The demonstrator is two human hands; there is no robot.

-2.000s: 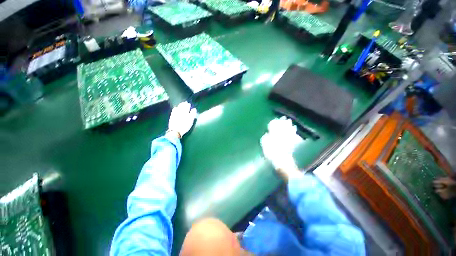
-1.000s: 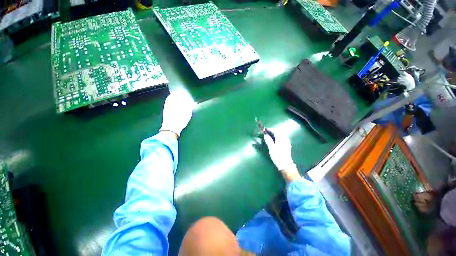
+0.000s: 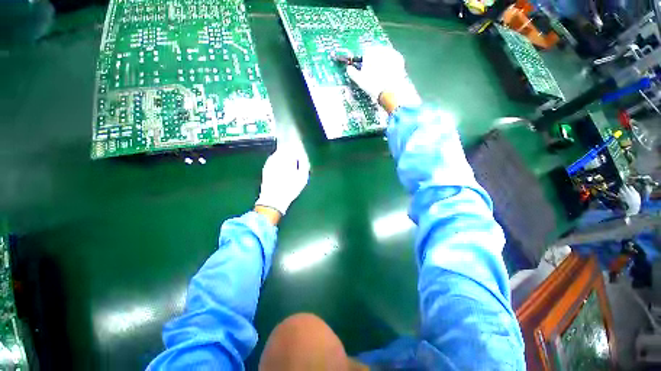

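My right hand (image 3: 380, 71), in a white glove, holds cutters (image 3: 348, 59) with small jaws over the middle of a green circuit board (image 3: 319, 43). Whether the jaws touch the board I cannot tell. My left hand (image 3: 285, 177), also gloved, is low at the near right corner of a larger circuit board (image 3: 181, 72); its fingertips are blurred by glare and nothing is seen in it. Both boards lie with silvery solder points facing up.
A black block (image 3: 514, 196) lies right of my right sleeve. Another board (image 3: 529, 61) is at the back right. An orange-brown frame (image 3: 572, 311) with a board stands at the lower right. Part of a board (image 3: 9, 311) shows at the left edge. A person's gloved hand (image 3: 629, 201) is far right.
My right hand has moved forward and left from the mat with the cutters, now over the smaller board. My left hand remains near the larger board's corner. The view has shifted.
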